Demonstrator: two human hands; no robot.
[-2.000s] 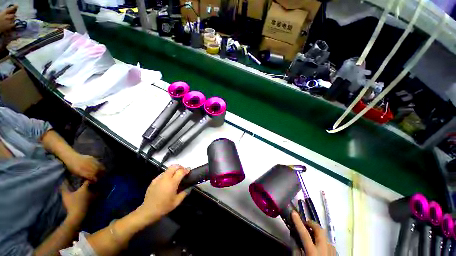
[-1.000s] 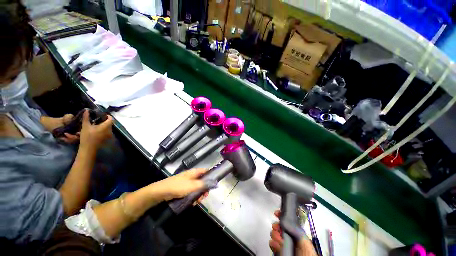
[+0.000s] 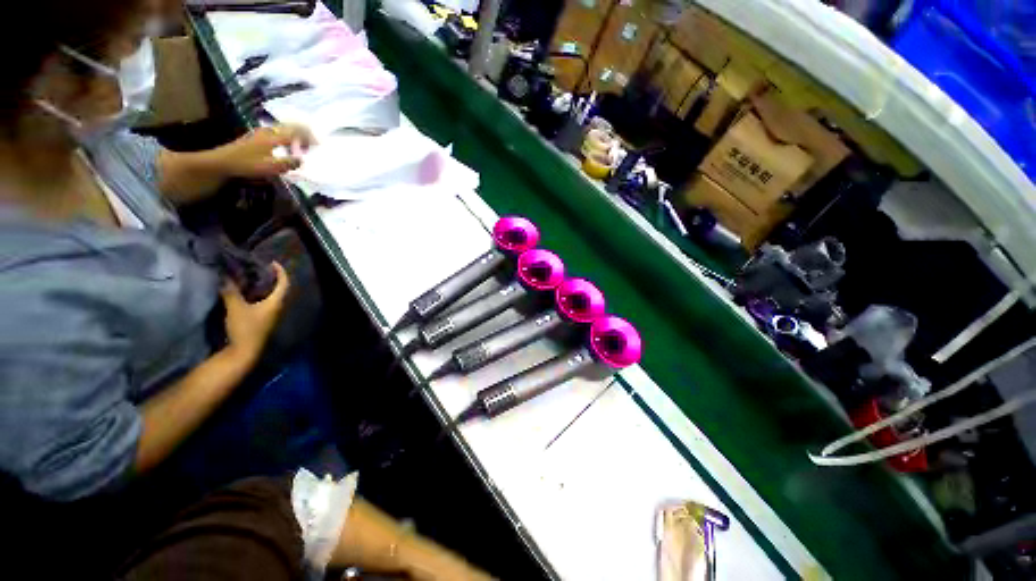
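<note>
Four dark grey hair dryers lie side by side on the white-covered bench, magenta rings towards the green strip and handles towards the near edge. The nearest dryer (image 3: 545, 380) is at the right end of the row; the farthest dryer (image 3: 460, 284) is at the left end. My left forearm shows at the bottom edge, but the hand is cut off below the picture. My right hand is not in view. A small hammer (image 3: 711, 520) lies at the bottom right, beside a blurred pale shape (image 3: 679, 545) that I cannot identify.
A neighbouring worker (image 3: 91, 306) in a mask sits at the left, one hand reaching towards crumpled white wrapping (image 3: 364, 159). The green strip (image 3: 682, 375) runs behind the bench. Beyond it are cartons (image 3: 755, 165), loose parts, a red container (image 3: 892, 437) and hanging pale straps (image 3: 932, 414).
The dryer from my left hand now appears laid down as the fourth in the row. The right-hand dryer and both my hands have left the picture. The view has shifted left; the neighbour's hands have separated.
</note>
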